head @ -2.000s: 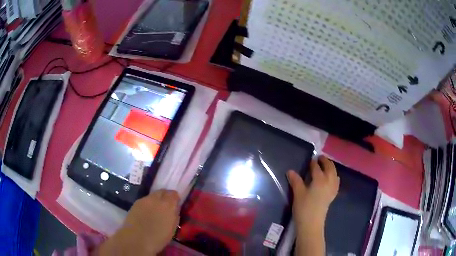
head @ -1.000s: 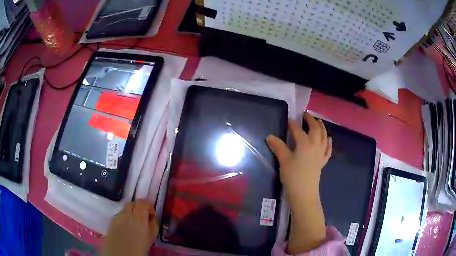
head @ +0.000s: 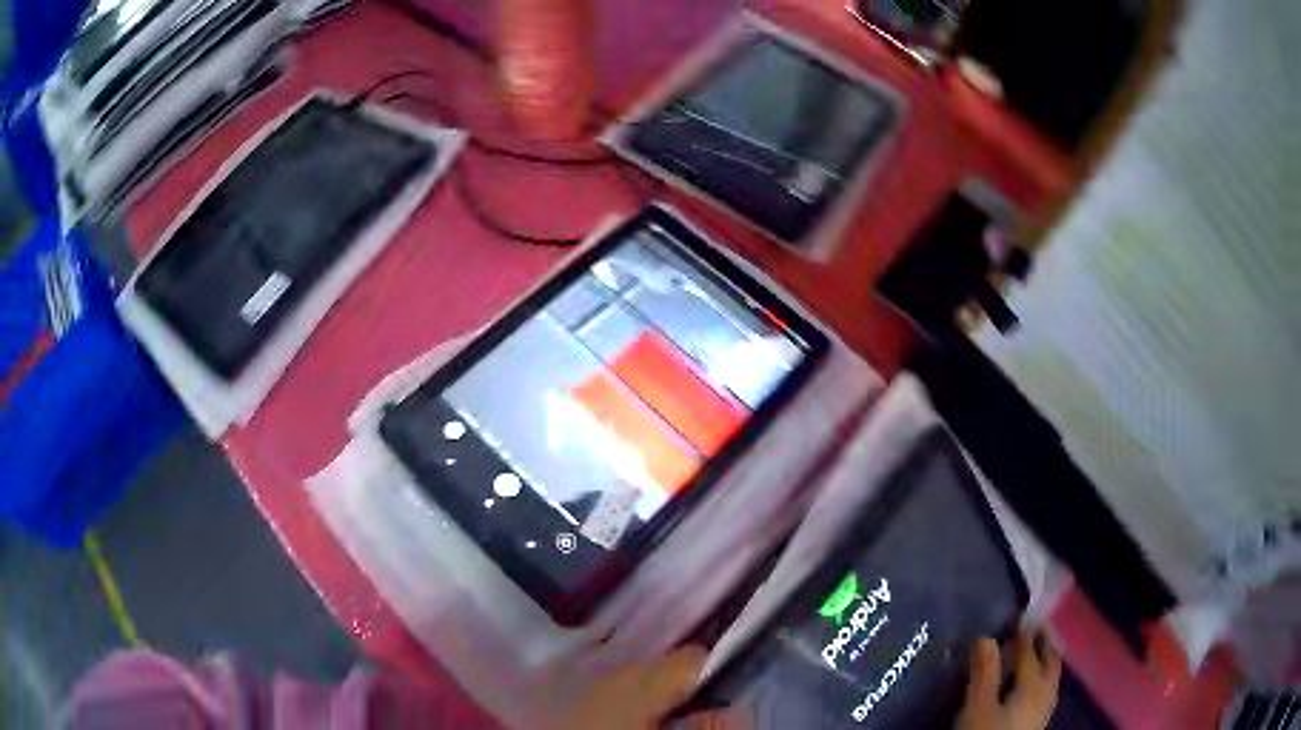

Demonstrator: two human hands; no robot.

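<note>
A tablet with a green Android logo on its dark screen (head: 913,571) lies tilted in the view at the lower right, its lower part cut off. My left hand (head: 621,687), blurred, is at its left edge; its fingertips are unclear. My right hand (head: 1016,687) has its fingers curled over the right edge. Left of it, a second tablet (head: 628,414) shows a live camera picture with red-orange blocks and round buttons. It lies on a whitish sleeve (head: 385,513).
Dark tablets lie at the left (head: 278,228) and at the top (head: 771,129). Black cables (head: 514,235) loop between them, near an orange-wrapped post (head: 542,72). A white chart board (head: 1184,357) with a long black base (head: 1056,485) stands at the right. Blue crates (head: 86,414) are beyond the bench edge.
The view has turned and swung left. The tablet between my hands was dark and now shows the Android logo. Both hands remain at its edges. The chart has shifted right in view.
</note>
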